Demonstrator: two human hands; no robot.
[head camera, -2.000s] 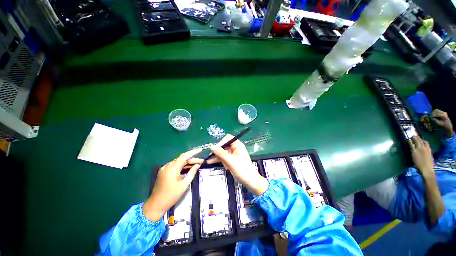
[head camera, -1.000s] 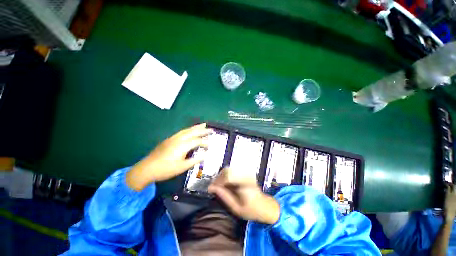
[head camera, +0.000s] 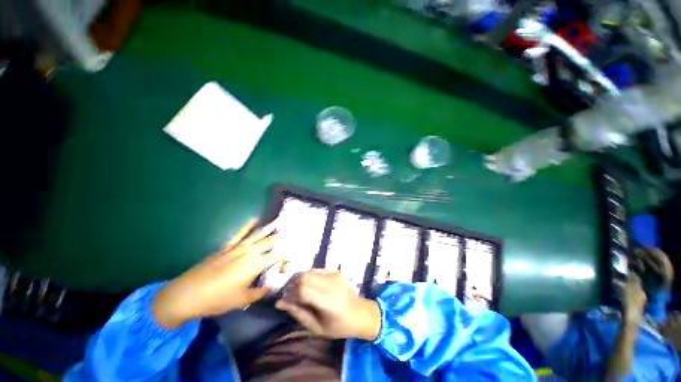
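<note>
A black tray (head camera: 328, 206) with a row of several pale phone housings lies in front of me. My left hand (head camera: 224, 282) is at the tray's left end, its fingers apart over the edge of the leftmost housing (head camera: 301, 228). My right hand (head camera: 322, 300) is curled over the near end of that housing; its fingertips are blurred and no tool shows clearly in it. Thin clear strips (head camera: 388, 193) lie on the green mat behind the tray. A small loose pile of whitish bits (head camera: 375, 163) lies between the left cup (head camera: 335, 125) and the right cup (head camera: 431, 152).
A white sheet (head camera: 218, 127) lies at the far left with one corner raised. A plastic-wrapped post (head camera: 590, 128) slants in from the right. Another black tray (head camera: 614, 231) and a co-worker's hand (head camera: 635, 297) are at the right. Mixed items crowd the back right.
Both hands have come down from above the tray to its left end and moved apart. The dark tool seen earlier in my right hand no longer shows. The view has shifted and blurred.
</note>
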